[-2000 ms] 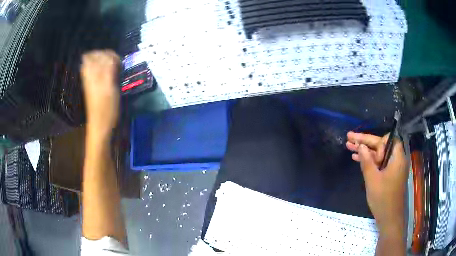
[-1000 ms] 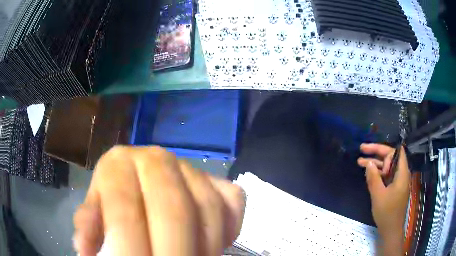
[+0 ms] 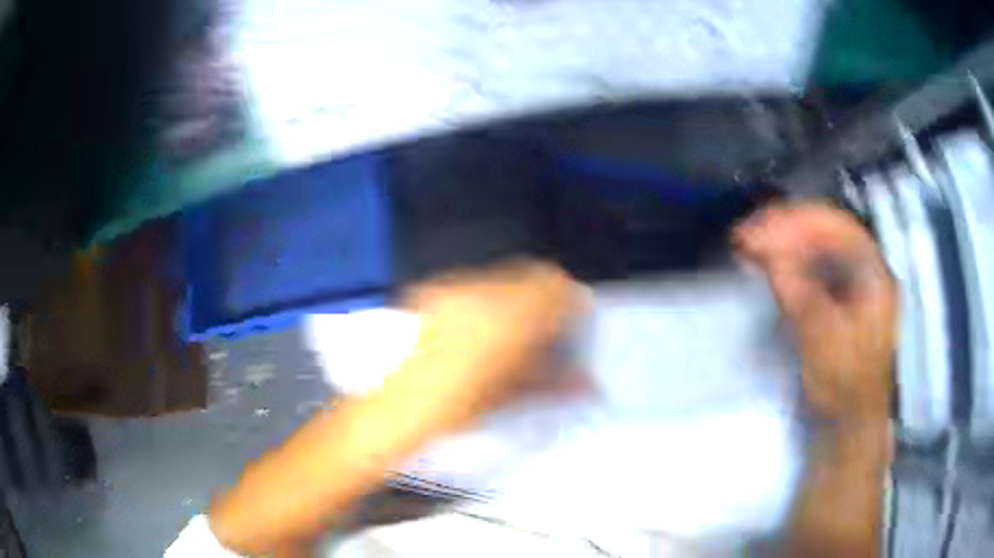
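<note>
White panels [image 3: 676, 436] lie on my lap, heavily blurred. My left hand [image 3: 512, 327] is at the left part of a white panel above the lap; blur hides whether its fingers grip it. My right hand [image 3: 823, 262] is at the right, beside the panel's right end, with curled fingers. A dark spot shows between its fingers, but the slim tool cannot be made out clearly.
More white panels [image 3: 523, 65] lie on the green bench [image 3: 883, 44] in front. A blue bin [image 3: 289, 245] and a brown cardboard box [image 3: 120, 327] are below its edge at the left. A rack with upright panels [image 3: 910, 316] stands at the right.
My left hand has moved from the near left to the lap panels. My right hand has risen slightly. The view has shifted, and a pale sheet now spans between the hands.
</note>
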